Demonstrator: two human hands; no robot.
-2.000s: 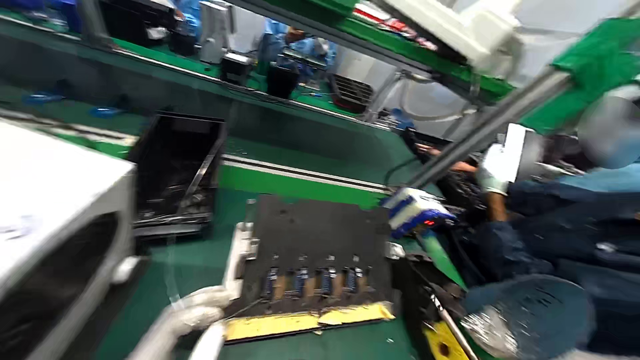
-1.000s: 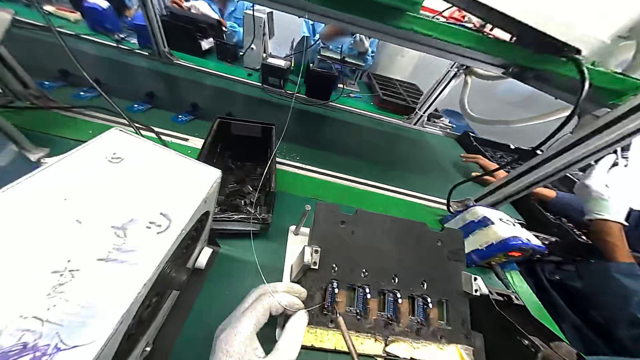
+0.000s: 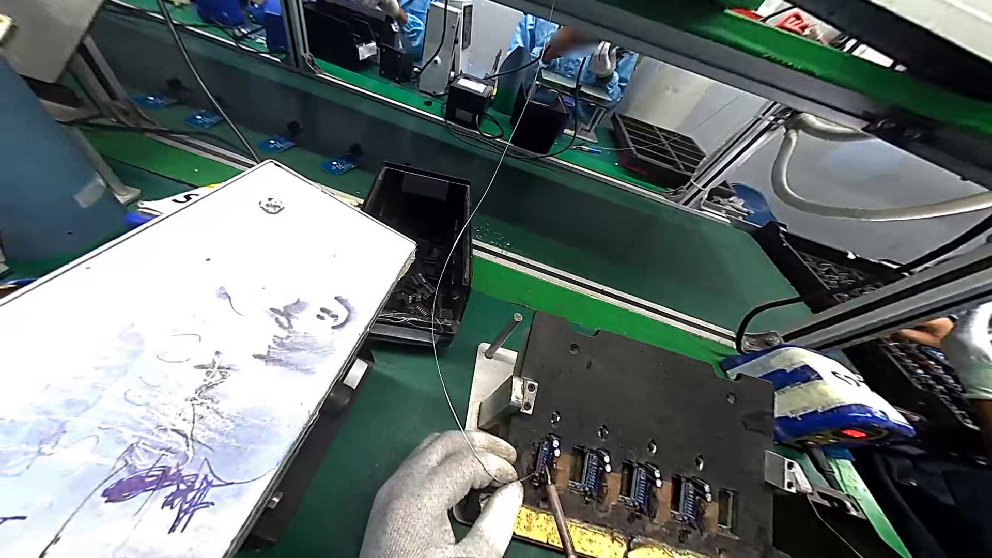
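My left hand [image 3: 449,496], in a pale knitted glove, pinches a thin solder wire [image 3: 439,341] between thumb and forefinger. The wire's end meets the tip of a soldering iron [image 3: 556,508] at the leftmost small blue circuit board [image 3: 546,457]. That board sits with several others, such as this neighbouring circuit board [image 3: 593,473], in slots of a black fixture plate [image 3: 643,387]. The iron's shaft enters from the bottom edge; the hand on it is out of view. Yellow tape [image 3: 589,535] runs along the plate's lower edge.
A white-topped box with scribbles [image 3: 201,333] stands at left. Behind it a black bin [image 3: 422,256] holds small dark parts. A blue-and-white device with a red light [image 3: 821,395] sits right of the plate. A co-worker's gloved hand [image 3: 973,349] is at far right, beside black trays. A metal frame crosses above.
My left hand still holds the wire by the leftmost board, as one second ago. The iron's tip remains at that board. The view has shifted since two seconds ago, when the picture was blurred.
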